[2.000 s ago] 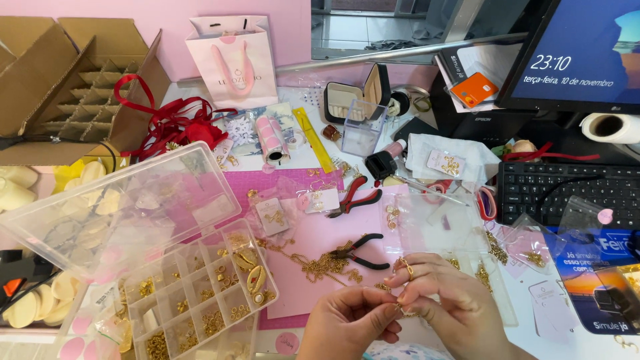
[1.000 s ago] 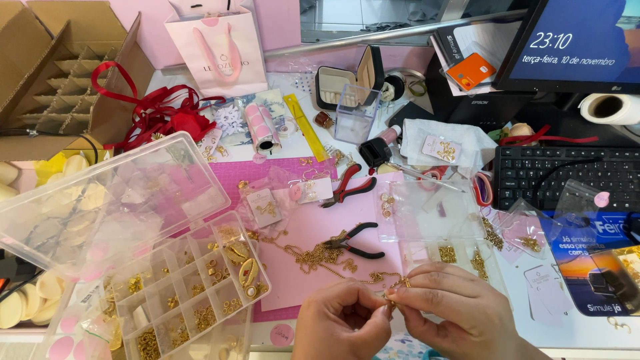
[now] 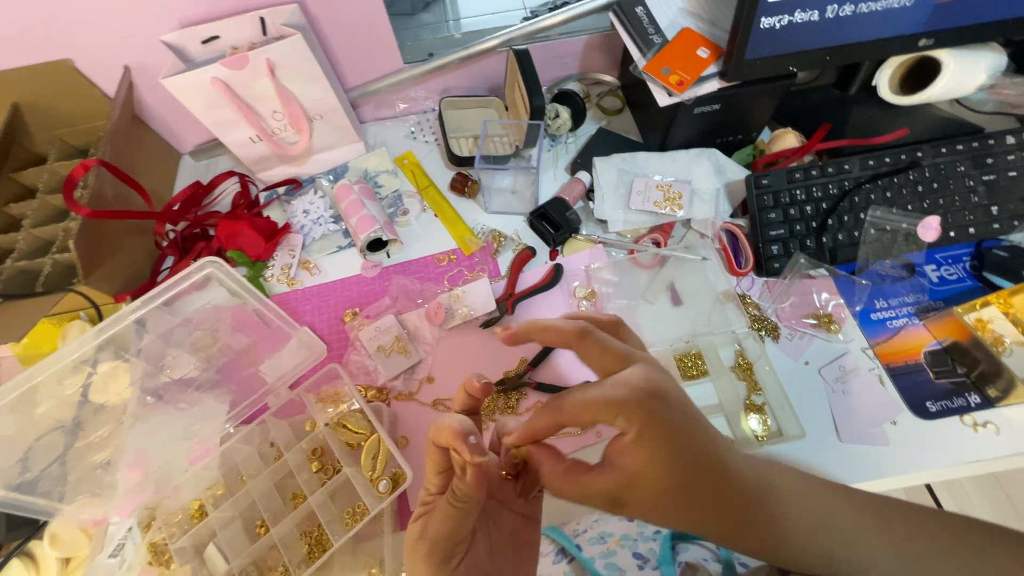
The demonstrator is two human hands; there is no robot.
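My left hand (image 3: 476, 480) is raised palm up at the lower middle, fingers bent. My right hand (image 3: 632, 424) meets it from the right; its thumb and index finger pinch a small gold-coloured piece (image 3: 510, 462) against the left fingers, which partly hide it. Just behind the hands lie black-handled pliers (image 3: 524, 374) on a heap of gold chain (image 3: 502, 402). Farther back are red-and-black-handled pliers (image 3: 516, 292). A clear compartment box (image 3: 280, 480) of gold findings and shell charms stands to the left. Another clear box (image 3: 788, 400) with gold pieces is at the right.
Around the pink mat (image 3: 320, 298) are bagged earring cards (image 3: 390, 348), red ribbon (image 3: 188, 216), a yellow strip (image 3: 436, 204), a clear cup (image 3: 510, 172) and scissors (image 3: 734, 248). A cardboard box (image 3: 112, 184) stands at left, a keyboard (image 3: 888, 200) at right.
Both hands have come up nearer the camera, and the left hand has turned palm up. My right middle and other fingers have spread away from the pinch. The pliers and boxes stay put.
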